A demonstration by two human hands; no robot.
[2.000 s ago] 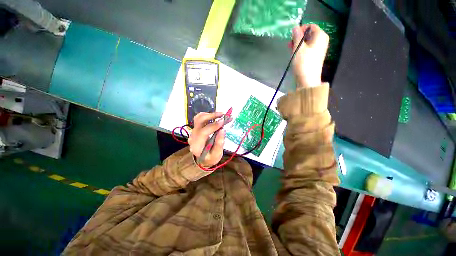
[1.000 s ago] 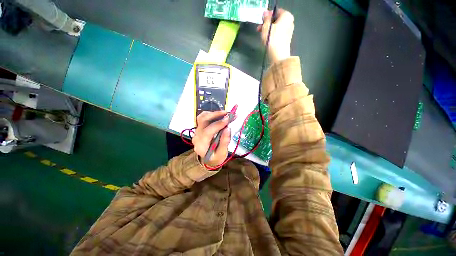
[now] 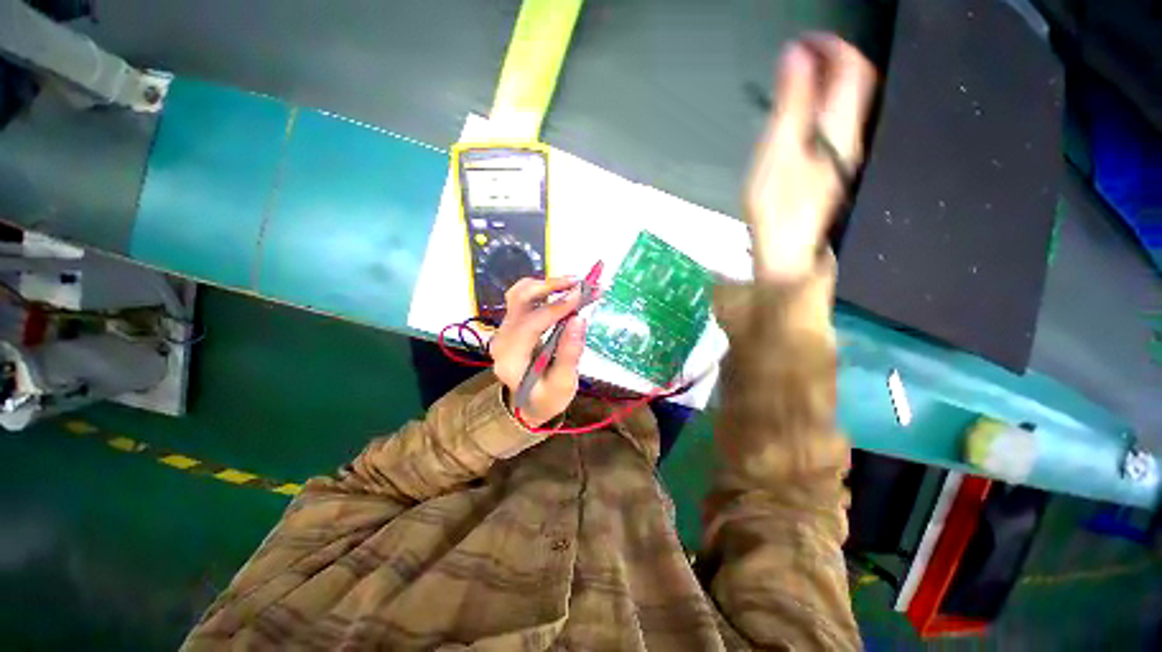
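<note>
My left hand (image 3: pixel 540 350) holds the red test probe (image 3: pixel 548 357), its red tip pointing up beside the board's left edge. The green printed circuit board (image 3: pixel 652 306) lies on the white paper sheet (image 3: pixel 612 198). The digital multimeter (image 3: pixel 505 236), yellow-rimmed, lies on the sheet to the left of the board, its lower end partly behind my left hand. My right hand (image 3: pixel 809 153) is raised over the belt, beyond and right of the board, and is motion-blurred. A dark, slim thing crosses its palm, seemingly the black test probe (image 3: pixel 835 155).
A black speckled sheet (image 3: pixel 956 191) lies right of my right hand. A yellow-green strip (image 3: pixel 535 64) runs away beyond the meter. On the teal bench edge (image 3: pixel 357 217) are a small white stick (image 3: pixel 900 397) and a pale round thing (image 3: pixel 1000 448). Metal equipment (image 3: pixel 108 344) stands at left.
My right hand has moved right and nearer from the far green board, which has left the view. The near board shows more fully. My left hand keeps its hold on the red probe.
</note>
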